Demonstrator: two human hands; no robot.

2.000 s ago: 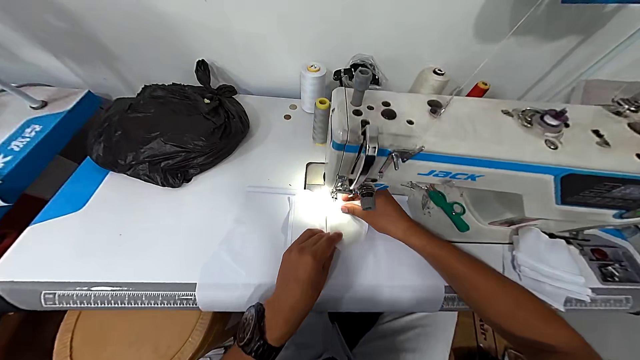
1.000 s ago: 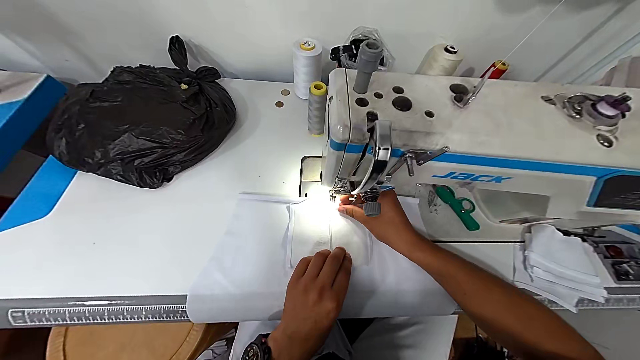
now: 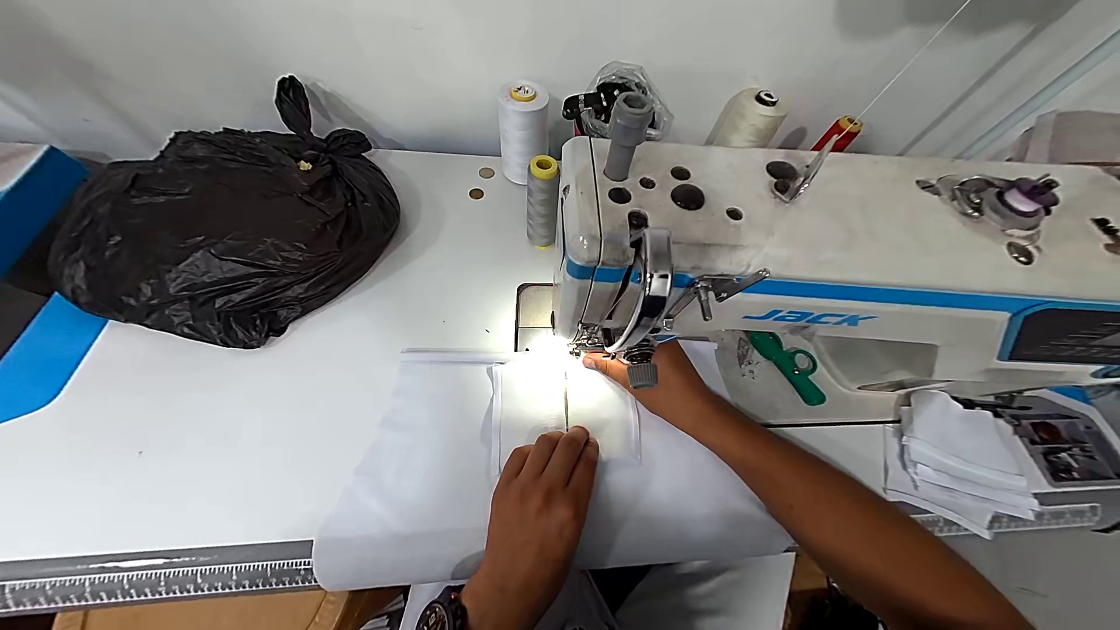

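Observation:
A white fabric panel (image 3: 420, 490) lies under the needle area of a Jack sewing machine (image 3: 840, 236), its near part hanging over the table edge. On it lies a smaller white fabric piece (image 3: 525, 411) with a dark line down its middle. My left hand (image 3: 542, 499) presses flat with its fingertips on the near end of that piece. My right hand (image 3: 661, 385) rests on the cloth beside the presser foot, its fingertips close to the needle and partly hidden by the machine head. Bright lamp light washes out the stitching spot.
A knotted black plastic bag (image 3: 227, 236) sits at the left. Behind the machine head stand a white thread cone (image 3: 523, 131) and a grey thread spool (image 3: 542, 206). Green thread snips (image 3: 787, 367) lie by the machine bed. Folded white fabric pieces (image 3: 958, 455) are stacked at the right.
My left hand has moved from beside the small piece's middle to its near end. My right hand stays by the needle. The view has shifted closer.

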